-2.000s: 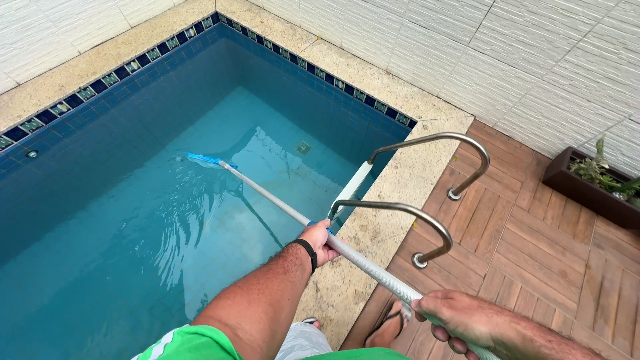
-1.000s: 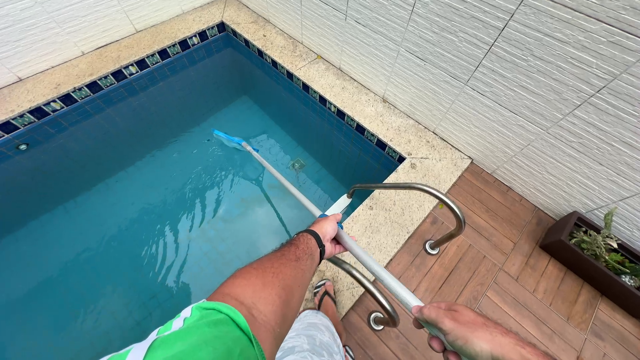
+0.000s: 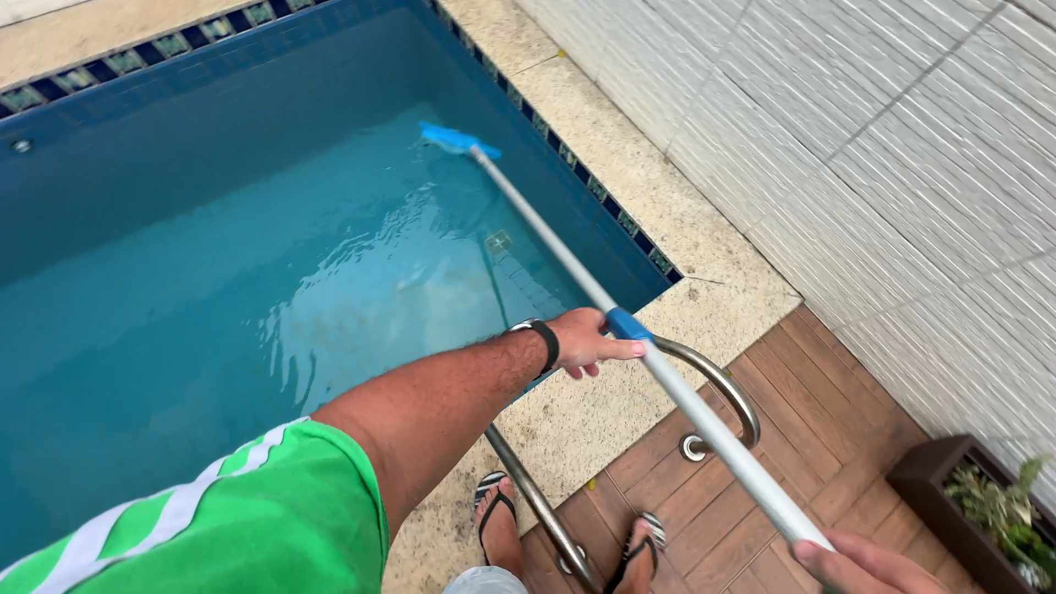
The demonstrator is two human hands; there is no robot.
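A telescopic metal pole [image 3: 544, 231] slants from the lower right out over the pool, with a blue skimmer head [image 3: 458, 139] on its far end at the water surface. My left hand [image 3: 590, 340], with a black wristband, is at the pole's blue locking collar [image 3: 629, 324]; its thumb lies against the pole, and the other fingers are partly hidden. My right hand [image 3: 858, 565] grips the pole's near end at the bottom right edge, partly out of frame. Blue-green water [image 3: 355, 272] fills the pool.
Two steel ladder rails [image 3: 734, 396] rise beside the pole and my feet. My sandalled feet [image 3: 499, 528] are by the stone coping [image 3: 594, 412] and wood-look deck [image 3: 792, 396]. A brown planter [image 3: 932, 487] stands against the textured white wall [image 3: 866, 157].
The skimmer head has moved across the water toward the pool's far wall by the coping. Both hands have stayed on the pole. The view has turned and shifted.
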